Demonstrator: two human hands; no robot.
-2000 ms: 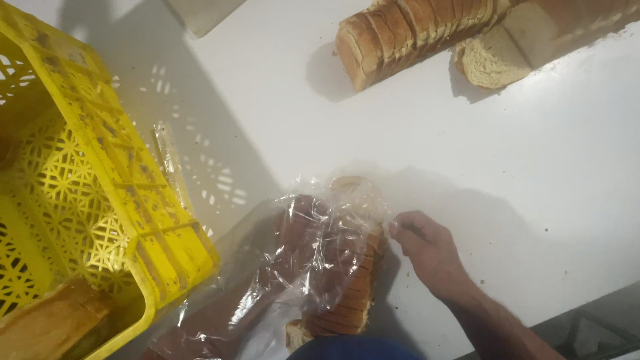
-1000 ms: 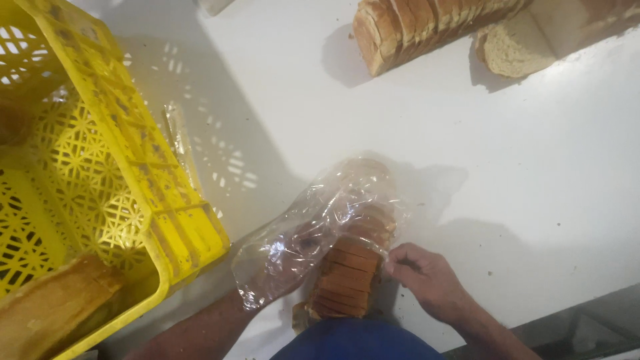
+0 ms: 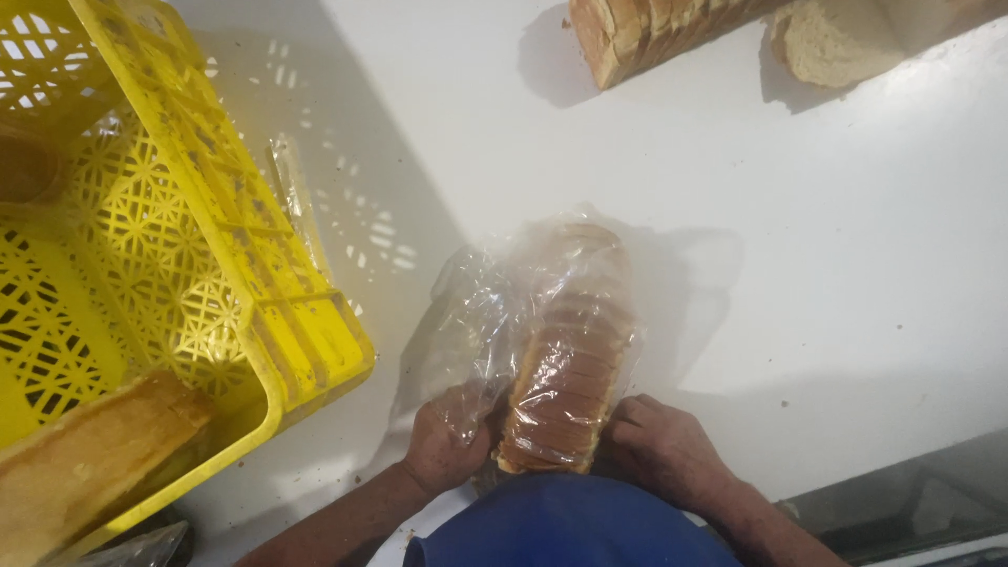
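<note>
A sliced loaf of bread (image 3: pixel 563 386) lies on the white table against my blue-clothed front, with a clear plastic bag (image 3: pixel 488 315) drawn over most of it. The bag's loose film bunches on the loaf's left side. My left hand (image 3: pixel 449 441) is closed on the bag film beside the loaf's near left end. On the other side, my right hand (image 3: pixel 657 445) has curled fingers at the bag's edge by the near right end; its fingertips are partly hidden.
A yellow plastic crate (image 3: pixel 315 346) with bread (image 3: pixel 118 449) inside stands at left. Clear film (image 3: pixel 295 205) lies beside its wall. More sliced bread (image 3: pixel 654 35) and a cut loaf (image 3: pixel 835 47) lie at the top right. Crumbs dot the white table (image 3: pixel 787 236).
The bag has come down over the loaf's near slices, which lay uncovered one second ago. Both hands have moved toward my body, and the left one has come out from under the film.
</note>
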